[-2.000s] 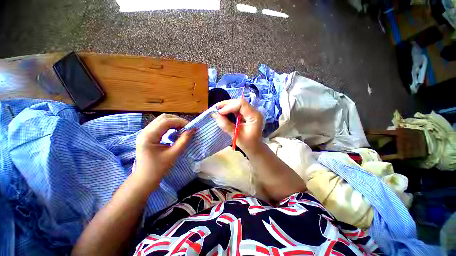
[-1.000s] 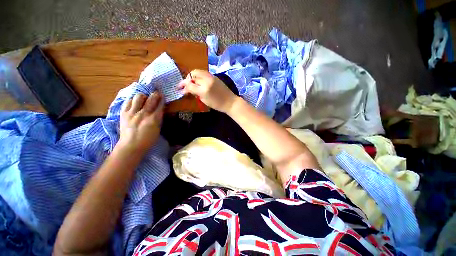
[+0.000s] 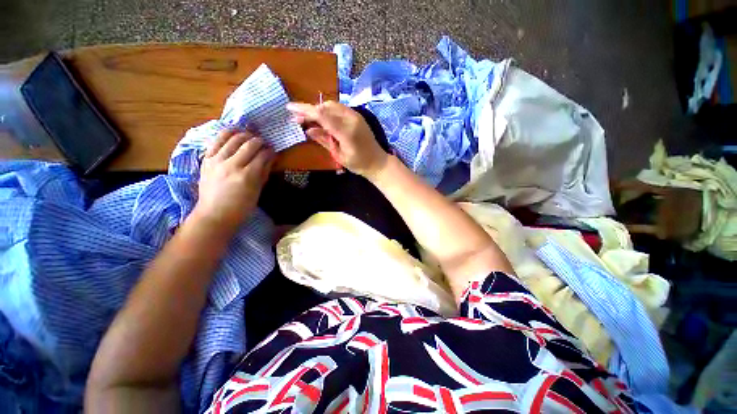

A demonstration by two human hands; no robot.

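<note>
A blue-and-white striped cuff or band [image 3: 263, 107] lies flat on the right part of the wooden board [image 3: 162, 93]. It joins a striped shirt [image 3: 153, 214] that hangs over the board's edge to the left. My left hand [image 3: 234, 174] presses the cloth down at the cuff's lower left. My right hand [image 3: 343, 136] is at the cuff's right edge, fingers extended on it. It holds a slim red tool [image 3: 325, 139], mostly hidden by the fingers; a thin pale tip seems to show above them.
A black phone [image 3: 71, 111] lies at the board's left. Crumpled blue pieces [image 3: 412, 109] and a whitish cloth [image 3: 545, 145] are beyond my right hand. Cream cloth [image 3: 355, 255] lies on my lap and to the right, with a striped strip [image 3: 606, 303] over it.
The cuff was held up between both hands over the lap, then went onto the board. Since the last earlier frame, my right fingers have opened out slightly along the cuff's edge.
</note>
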